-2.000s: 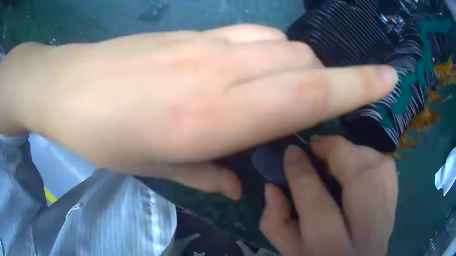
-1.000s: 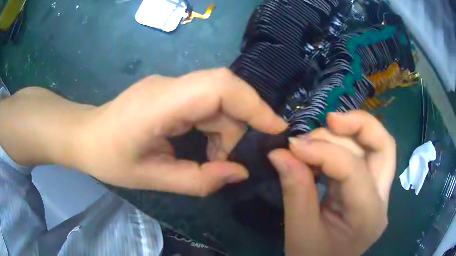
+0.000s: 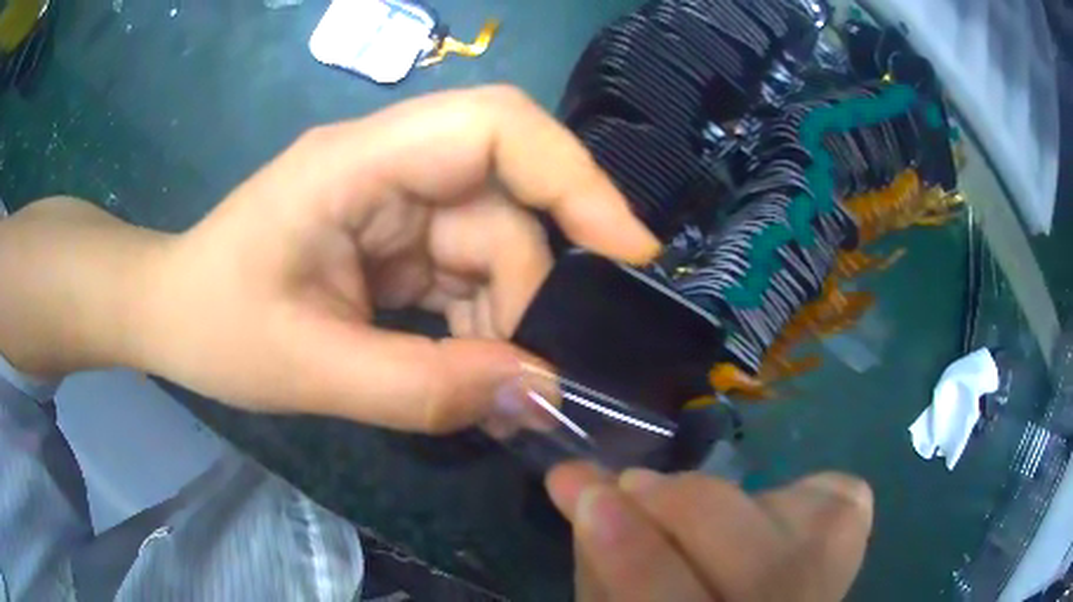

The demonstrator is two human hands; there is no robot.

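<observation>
My left hand (image 3: 388,271) holds a black rounded display module (image 3: 618,335) by its edges between thumb and forefinger. An orange flex tail (image 3: 735,382) shows at the module's right end. A clear protective film (image 3: 588,426) with bright glare lies over or just off the module's lower edge. My right hand (image 3: 706,523) is below, with thumb and forefinger pinched on the film's lower edge. Whether the film still touches the module cannot be told.
Behind are stacked panels (image 3: 765,276) with a teal strip and orange tails, beside black ribbed rows (image 3: 682,94). A white-faced panel (image 3: 373,38) lies at the back. A crumpled white wipe (image 3: 959,409) lies at right on the dark-green benchtop. A white tray edge (image 3: 1000,106) stands at upper right.
My right hand has moved down from the module and now pinches the clear film. My left hand now holds the module face-on, more fully visible. Earlier, my left hand covered much of the view.
</observation>
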